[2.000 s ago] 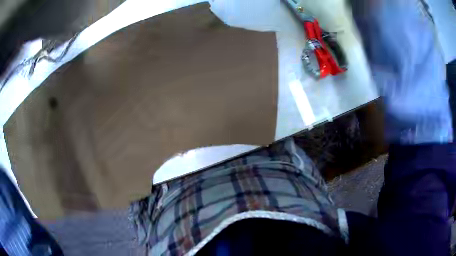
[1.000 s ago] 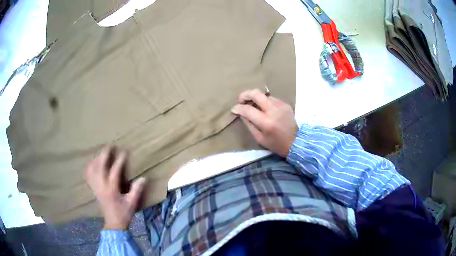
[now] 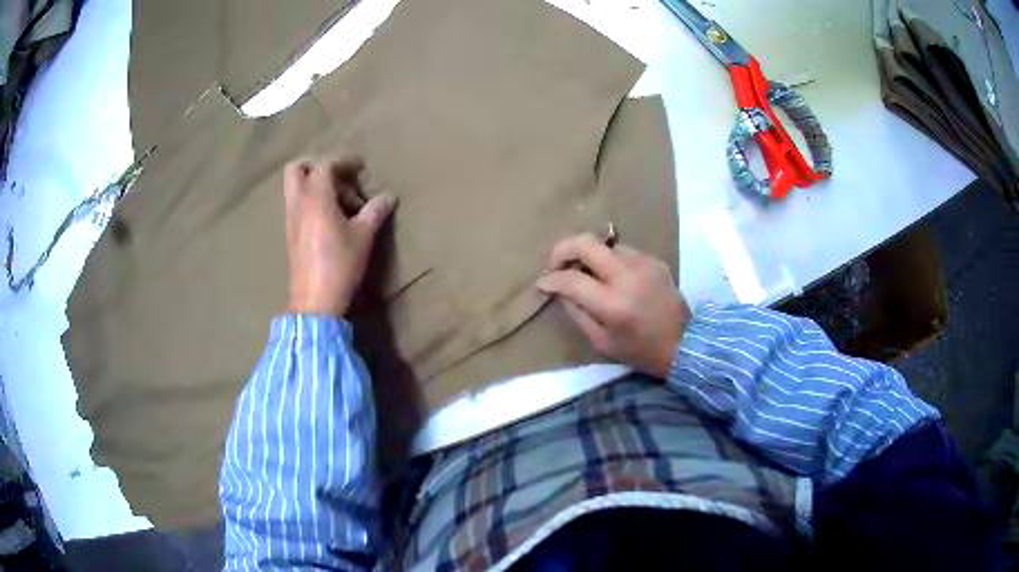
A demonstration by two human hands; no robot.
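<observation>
A large brown garment panel (image 3: 492,145) lies spread in front of me, over another brown panel whose edge shows at the right. My right hand (image 3: 620,299) pinches the panel near its lower edge, thumb against fingers. My left hand (image 3: 330,229) is on the panel's upper middle, fingers bent and thumb apart; whether it grips cloth cannot be told. A short dark line shows on the cloth between the hands. The tailor's shears (image 3: 771,140), with red handles and cloth-wrapped loops, lie to the right, touched by neither hand.
A folded stack of brown panels (image 3: 944,95) is at the table's right corner. A pale strip (image 3: 734,264) lies near the right front edge of the white table (image 3: 849,212). Stringy threads (image 3: 69,229) lie at the left. A brown box-like thing (image 3: 894,291) stands below the table.
The upper panel was laid over the lower one. My left hand moved from the panel's lower left up to its upper middle. My right hand stays at the lower edge. The shears have not been taken up.
</observation>
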